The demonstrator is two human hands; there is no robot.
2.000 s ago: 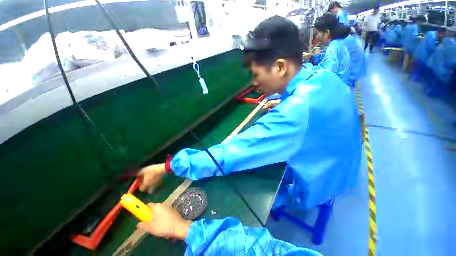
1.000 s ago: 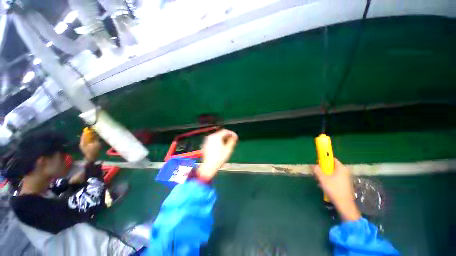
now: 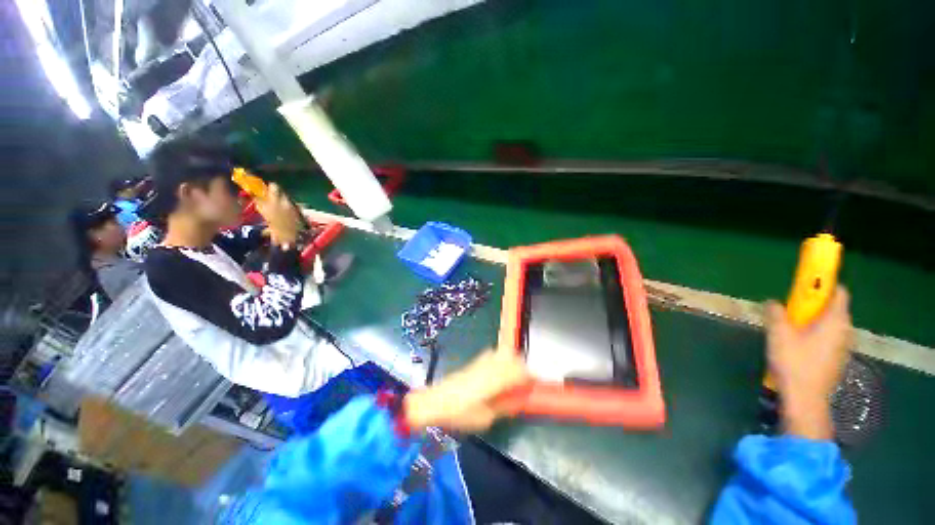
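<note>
A red frame (image 3: 644, 354) holds a black device with a bright silvery plate (image 3: 572, 333) on the green bench in front of me. My left hand (image 3: 477, 392), slightly blurred, grips the frame's lower left corner. My right hand (image 3: 810, 359) holds a yellow electric screwdriver (image 3: 817, 277) upright, to the right of the frame and apart from it. The screwdriver's lower end is mostly hidden behind my hand.
A blue bin (image 3: 435, 252) with white parts stands left of the frame, beyond a dark-and-white pile of small parts (image 3: 448, 308). A round dish (image 3: 857, 400) is beside my right hand. A person (image 3: 246, 297) sits at left. A white duct (image 3: 333, 154) hangs nearby.
My left hand, empty and raised near the belt before, now grips a red frame on the bench. My right hand still holds the screwdriver. The view has shifted left.
</note>
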